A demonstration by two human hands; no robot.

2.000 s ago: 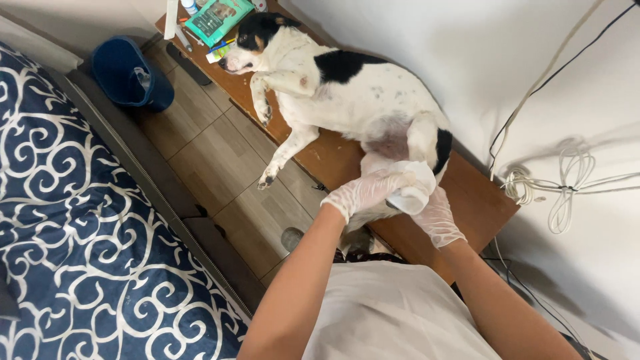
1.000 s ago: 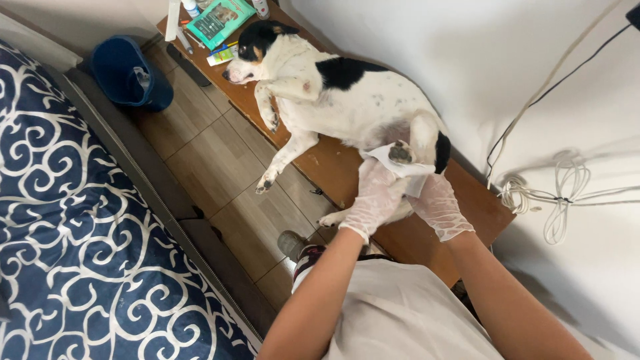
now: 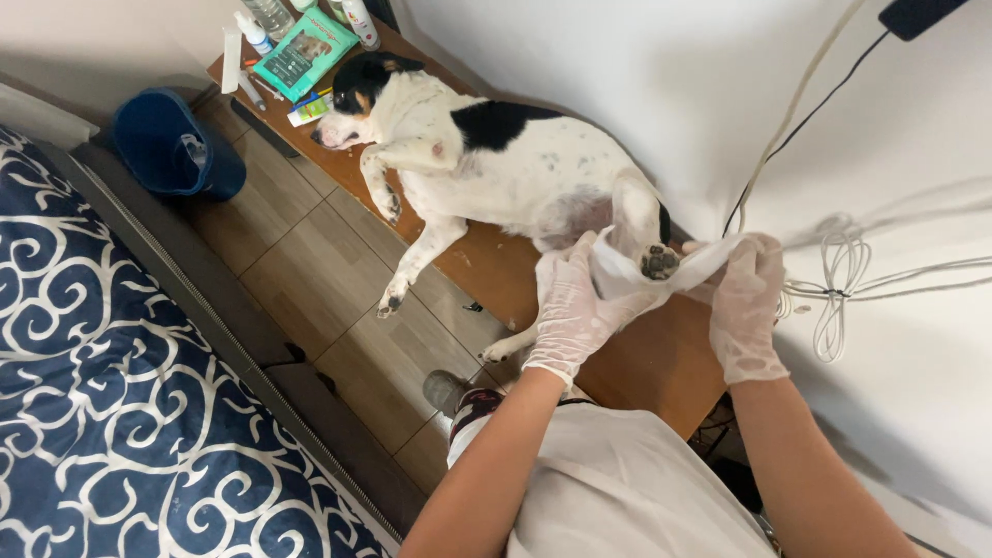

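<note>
A white dog with black patches [image 3: 542, 167] lies on its side on a brown wooden table [image 3: 659, 372], head toward the far left. My left hand [image 3: 577, 298], in a thin whitish glove, grips one end of a white wipe or cloth [image 3: 628, 271] beside the dog's belly. The other end is pinched in my gloved right hand [image 3: 749, 302], at the right. Between the hands the cloth stretches below a raised hind paw [image 3: 659, 261], its dark pads facing up. Another hind paw [image 3: 500, 350] reaches past the table's edge near my left wrist.
Near the dog's head are a green pack of wipes [image 3: 306, 53], a tube [image 3: 310, 110], a syringe [image 3: 252, 91] and several bottles. A blue bin [image 3: 174, 147] stands on the tiled floor. A bed with a patterned cover [image 3: 139, 372] is at left; cables [image 3: 837, 294] hang along the right wall.
The white cloth was bunched between my hands. My right hand has moved right and up, away from my left, and the cloth is now spread between them.
</note>
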